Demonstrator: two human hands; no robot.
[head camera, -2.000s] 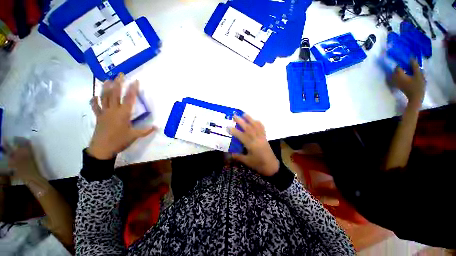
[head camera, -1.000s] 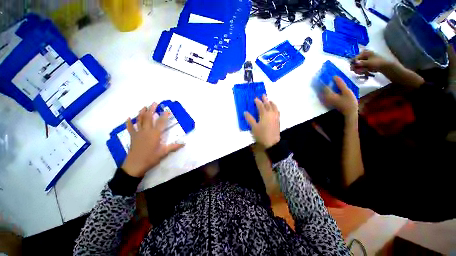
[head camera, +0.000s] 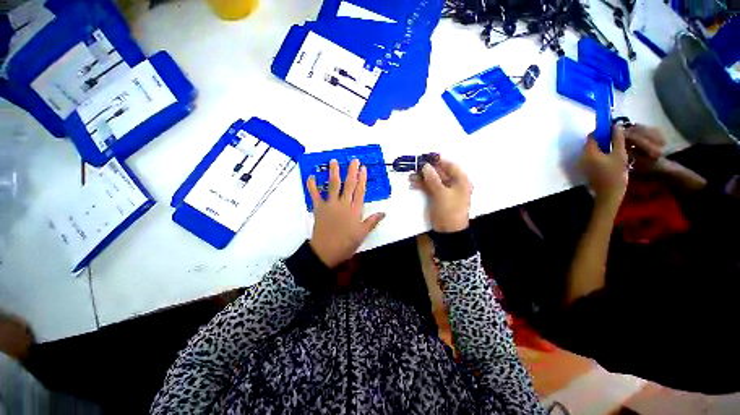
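Note:
A blue insert tray (head camera: 374, 176) lies sideways on the table in front of me. My left hand (head camera: 339, 215) rests flat on its left part with fingers spread, hiding part of the plugs. A black USB cable (head camera: 403, 164) runs out of the tray's right side in a small coil. My right hand (head camera: 447, 194) holds the coil's end between thumb and fingers. A flat retail box (head camera: 236, 180), with a white panel and printed cable picture, lies tilted just left of the tray.
Flat carton stacks lie at left (head camera: 127, 106) and ahead (head camera: 335, 74). A white back panel (head camera: 99, 212) lies at left. A filled tray (head camera: 484, 98) is right of centre. Black cables (head camera: 519, 18) heap behind. At right, a neighbour's hand (head camera: 607, 168) holds a tray near a grey basin (head camera: 696, 91).
The tray was turned from upright to sideways and moved left. My left hand left the retail box and now rests on the tray. My right hand moved from the tray to its cable coil.

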